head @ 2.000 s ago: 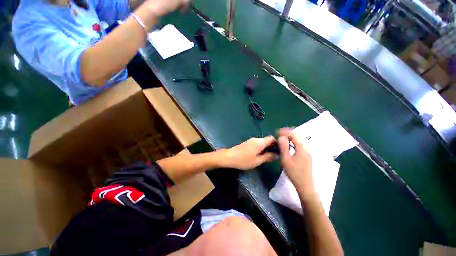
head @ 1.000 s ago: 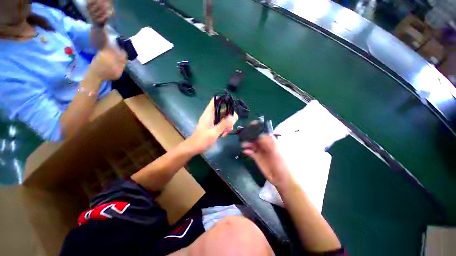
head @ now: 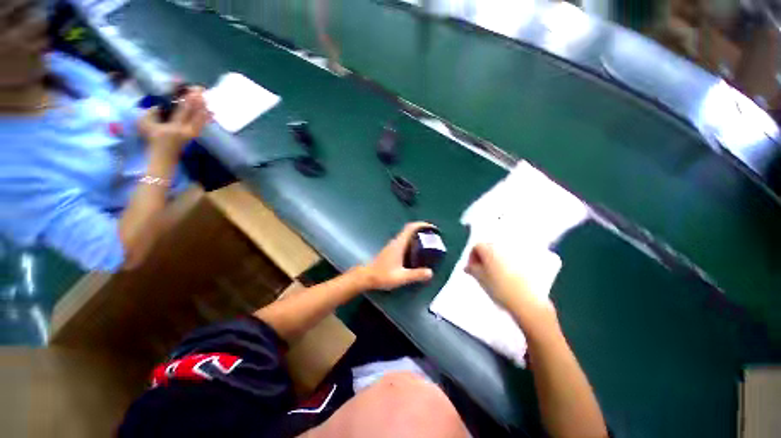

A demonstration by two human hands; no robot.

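Note:
My left hand (head: 401, 259) is closed around a black power adapter (head: 427, 246), which has a small pale label on its upper face. My right hand (head: 490, 267) is over the white bags or sheets (head: 512, 295), with its fingers curled on or just above them; whether it pinches one cannot be told. The white stack lies on the green belt in front of me. Two other adapters lie on the belt beyond my left hand, one (head: 388, 145) with a coiled cord near it and one (head: 300, 133) with its cord trailing.
An open brown carton (head: 257, 235) with a divider faintly visible inside stands left of the belt. A coworker in light blue is at the far left, hands near a small dark object. A white sheet (head: 241, 101) lies by them. A cardboard edge (head: 760, 400) shows at lower right.
My left hand held a coiled cord and my right hand a dark adapter; now the left holds an adapter. My right hand has moved to the white stack. The coworker's hands have come together lower down.

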